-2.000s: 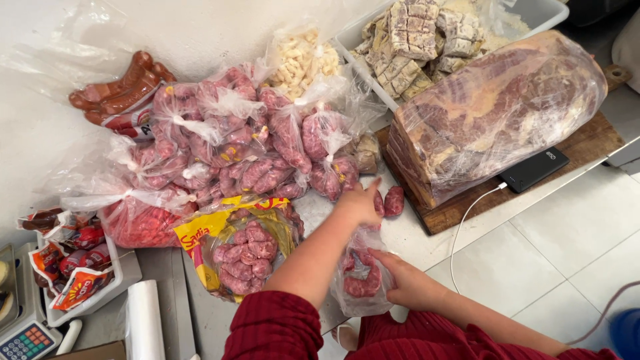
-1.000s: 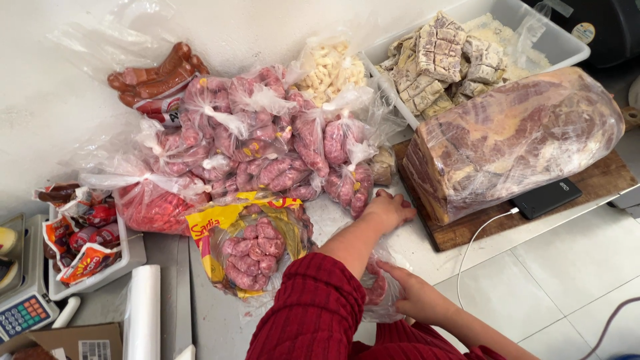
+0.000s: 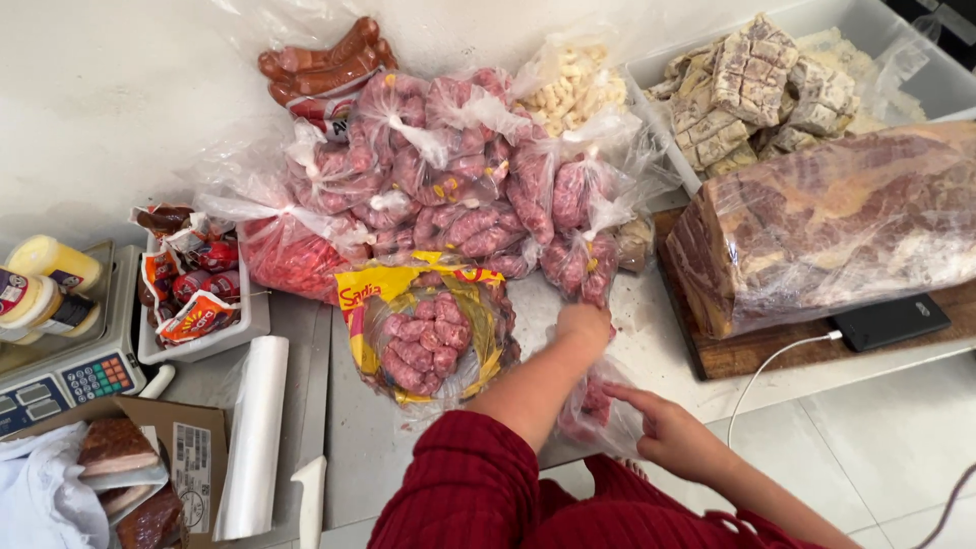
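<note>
My left hand [image 3: 583, 326] reaches to the lower edge of the pile, at a knotted clear bag of raw sausages [image 3: 596, 267]; its fingers are mostly hidden. Beneath that hand a bit of sausage shows. My right hand [image 3: 663, 427] is at the right side of an untied clear plastic bag [image 3: 598, 412] with raw sausage inside, index finger stretched over it; whether it grips the film is unclear. Left of my forearm lies a yellow-printed Sadia package [image 3: 354, 305] of raw sausages [image 3: 427, 343]. Several more knotted bags of sausages [image 3: 473, 229] are heaped behind it.
At right, a large wrapped meat block [image 3: 839, 221] and a black phone [image 3: 892, 322] with a white cable rest on a wooden board [image 3: 698, 354]. Behind is a plastic bin [image 3: 945, 76] of salted meat. At left are a scale [image 3: 99, 377], plastic roll [image 3: 255, 435], white-handled tool [image 3: 309, 488] and cardboard box [image 3: 206, 427].
Two seconds ago sausage pieces lay beside my left hand at the board's edge; that hand now covers that place. My right index finger now extends over the untied bag. The view has shifted.
</note>
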